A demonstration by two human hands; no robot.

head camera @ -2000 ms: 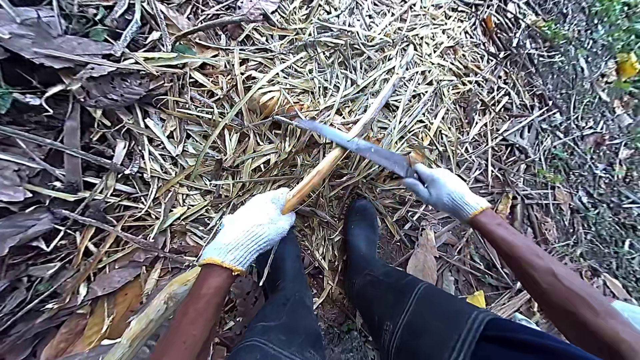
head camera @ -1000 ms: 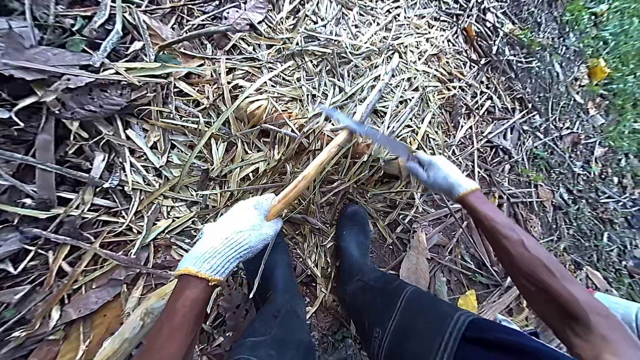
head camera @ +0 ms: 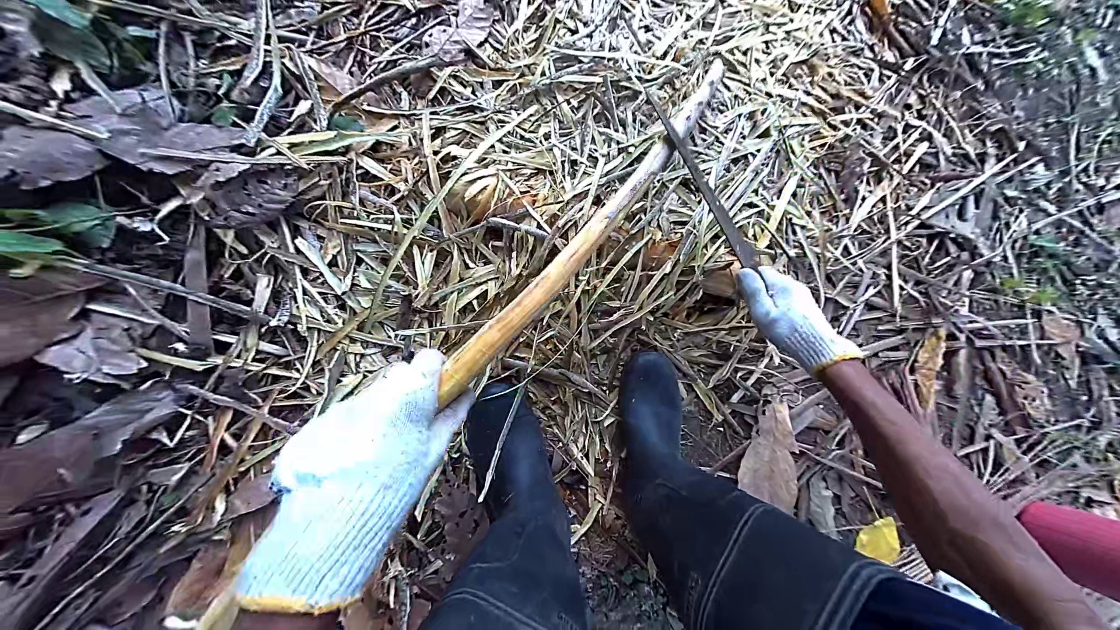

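Observation:
My left hand [head camera: 350,490], in a white knit glove with a yellow cuff edge, grips a long, slightly bent wooden pole [head camera: 560,267]. The pole is smooth and yellow-brown near the glove, greyer toward its far tip, and its rear part shows below my wrist. My right hand [head camera: 792,319], gloved alike, holds a machete whose dark blade [head camera: 713,201] is seen nearly edge-on. The blade crosses the pole near its far end; whether they touch I cannot tell. The machete's handle is mostly hidden in the glove.
Pale wood shavings [head camera: 525,149] cover the ground ahead. My dark boots [head camera: 652,407] stand below the pole. Brown dry leaves [head camera: 79,420] and twigs lie at the left, a yellow leaf [head camera: 879,540] at the lower right. Something red [head camera: 1072,542] shows beside my right forearm.
The machete blade has moved along the pole toward its far end and turned from showing its flat side to nearly edge-on. My left hand still holds the pole. The red thing has appeared.

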